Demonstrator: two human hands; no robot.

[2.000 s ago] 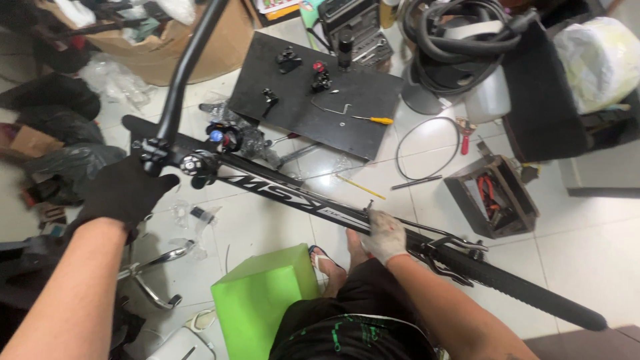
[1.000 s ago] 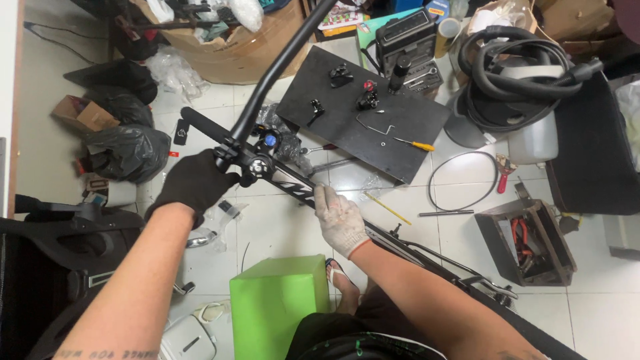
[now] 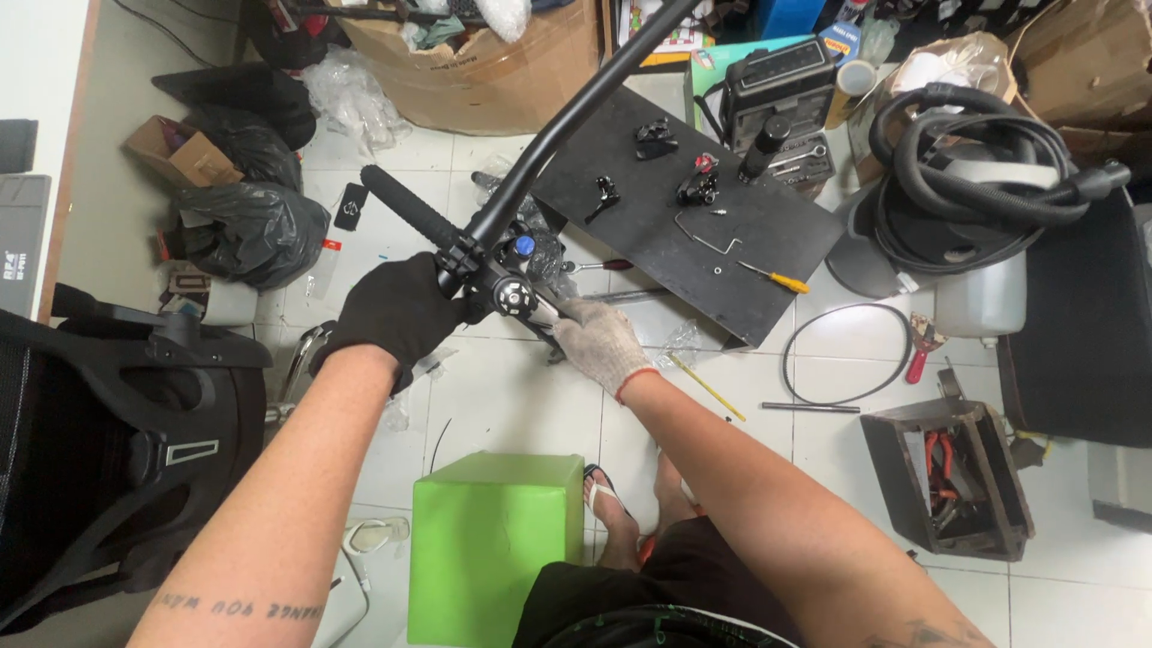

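Note:
My left hand point(image 3: 391, 310), in a black glove, is closed around the black handlebar point(image 3: 558, 126) close to the stem of a bicycle. My right hand point(image 3: 601, 340), in a pale knit glove with a red cuff, grips the bicycle frame point(image 3: 546, 315) just behind the headset cap point(image 3: 516, 295). A blue fork cap point(image 3: 522, 246) shows beside the stem. A black grip point(image 3: 405, 205) lies at the bar's far left. Most of the frame is hidden beneath my right hand and forearm.
A black board point(image 3: 666, 207) bears derailleur parts, hex keys and a yellow-handled screwdriver point(image 3: 776, 277). A green box stool point(image 3: 495, 549) stands near my feet. A wooden toolbox point(image 3: 945, 477) and a vacuum cleaner point(image 3: 954, 189) are at the right; an office chair point(image 3: 135, 450) is at the left.
My right hand has moved up along the frame from its rear part to just behind the headset. My left hand remains at the handlebar by the stem. The view has shifted.

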